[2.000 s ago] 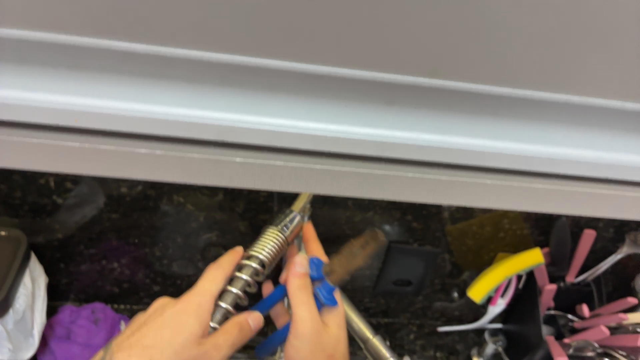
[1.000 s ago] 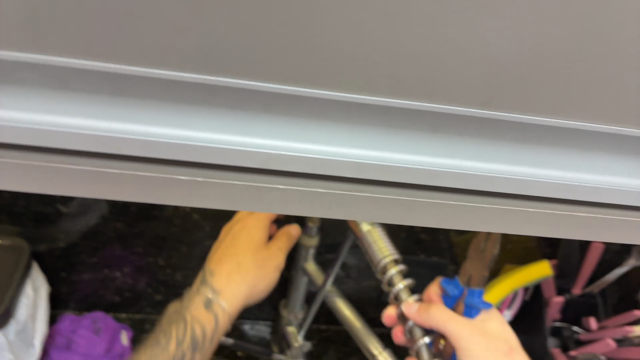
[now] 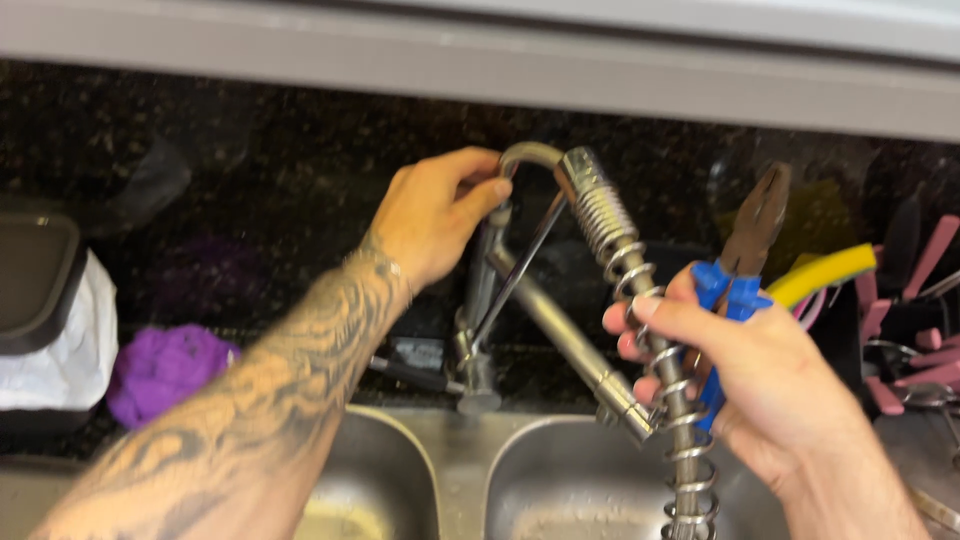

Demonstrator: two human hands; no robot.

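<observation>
My left hand [image 3: 439,214] pinches the bent hose [image 3: 531,154] near the top of the faucet post [image 3: 480,285]. From that bend the hose runs into a metal collar and down through a coil spring [image 3: 600,214]. My right hand [image 3: 727,337] grips the spring and hose lower down, and in the same hand are combination pliers with blue handles [image 3: 757,217], their jaws pointing up. A metal side arm [image 3: 562,319] slants from the post down to the right. A thin rod or lever [image 3: 521,266] leans beside it.
Below lies a double steel sink [image 3: 461,450]. A purple mesh sponge [image 3: 169,371] and a black-lidded container [image 3: 37,285] are at left. At right are a yellow sponge [image 3: 825,274] and several pink-handled utensils [image 3: 930,255]. A grey cabinet edge [image 3: 480,75] spans the top.
The spring, which both hands held close together, has moved right with my right hand and the pliers. My left hand has let go of it and is now on the bent hose. The view has tilted down.
</observation>
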